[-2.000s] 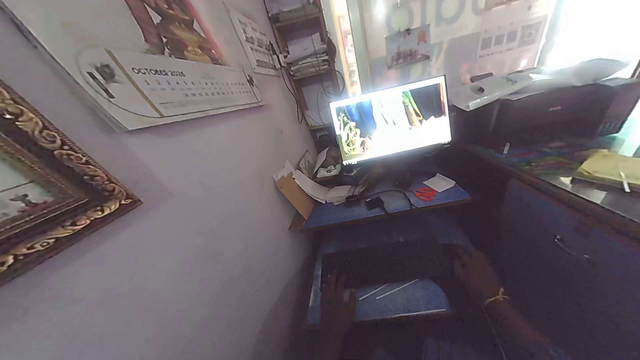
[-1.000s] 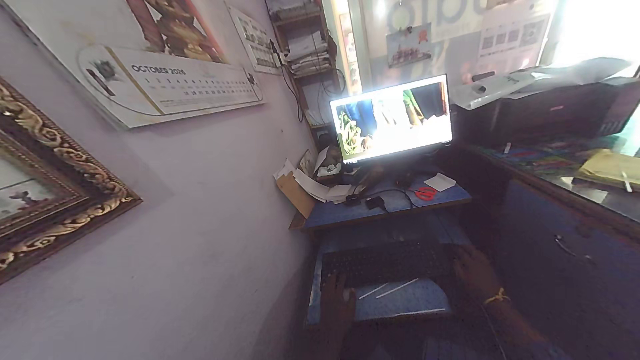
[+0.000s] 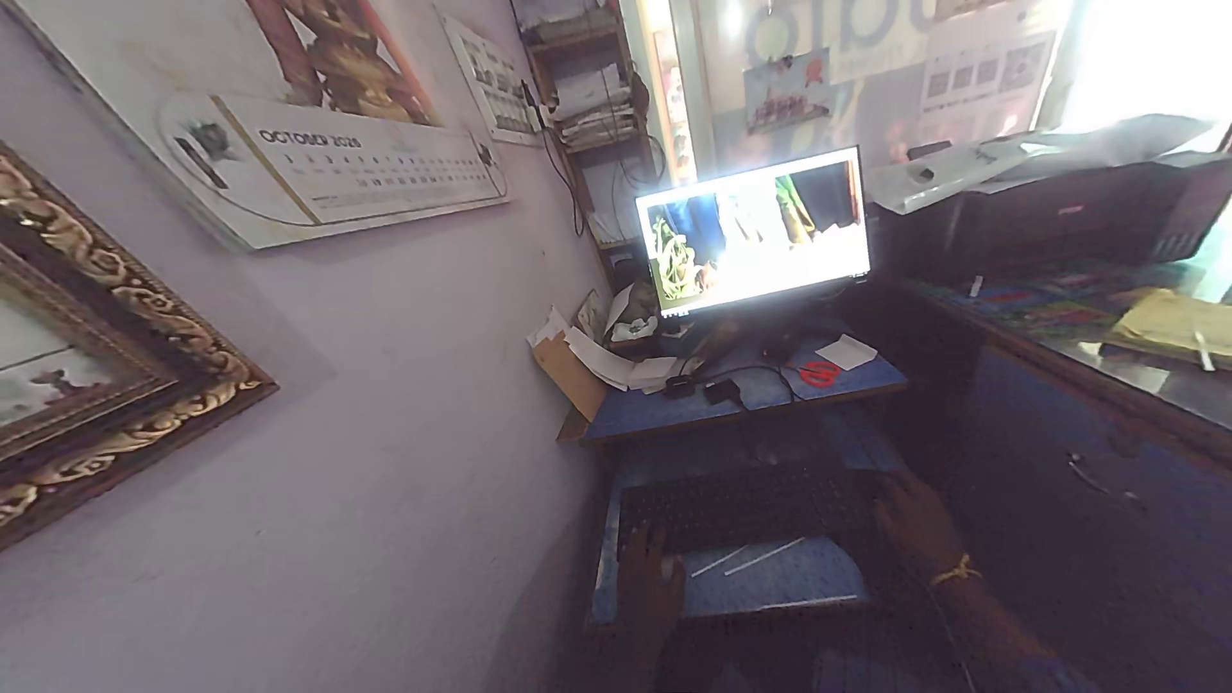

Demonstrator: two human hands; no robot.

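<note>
A black keyboard [image 3: 736,505] lies on the blue pull-out shelf [image 3: 799,577] of a desk. My left hand [image 3: 650,573] rests at the keyboard's left end, fingertips on or just over the keys. Past the keyboard's right end is my right hand [image 3: 914,510], palm down, with a yellow thread round the wrist; a mouse may lie under it, but the dark hides this. A cable runs down beside that wrist. Above the shelf stands a lit monitor [image 3: 760,231] with a bright picture on its screen.
The blue desktop [image 3: 635,414] holds red-handled scissors [image 3: 819,373], a black adapter [image 3: 722,391], a white paper [image 3: 846,352] and leaning papers with cardboard [image 3: 568,375]. A wall is close on the left. A black printer [image 3: 1068,217] stands on the right-hand counter.
</note>
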